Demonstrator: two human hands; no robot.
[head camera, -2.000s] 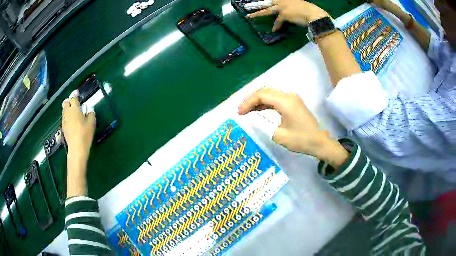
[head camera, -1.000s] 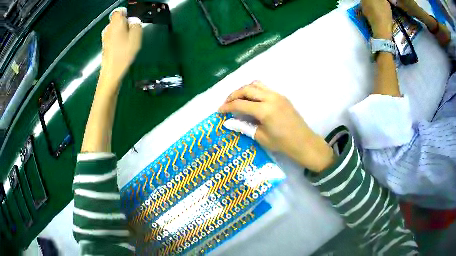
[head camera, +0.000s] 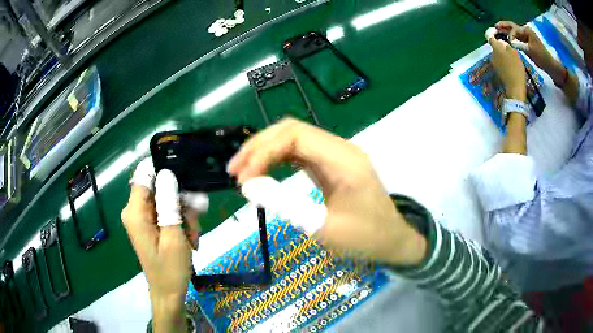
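My left hand (head camera: 162, 227), with white finger cots, holds a black phone middle frame (head camera: 201, 156) by its solid camera end. The frame is raised over the blue carrier sheet (head camera: 312, 279), which has rows of orange strips and white rings; the sheet shows through the frame's open window. My right hand (head camera: 325, 188), slightly blurred, is at the frame's right edge with its fingertips near the camera end. A white finger cot covers its thumb. I cannot tell whether a flex cable is between its fingertips.
More frames (head camera: 328, 65) lie on the green conveyor belt (head camera: 403, 71), several at the far left. White pieces (head camera: 226, 24) lie beyond the belt, and a clear tray (head camera: 65, 117) is at left. A person at right works with both hands (head camera: 510, 65) over another blue sheet (head camera: 478, 88).
My left hand has brought a frame from the belt to over the sheet. My right hand has moved from the sheet's upper edge up to the frame. The view has shifted.
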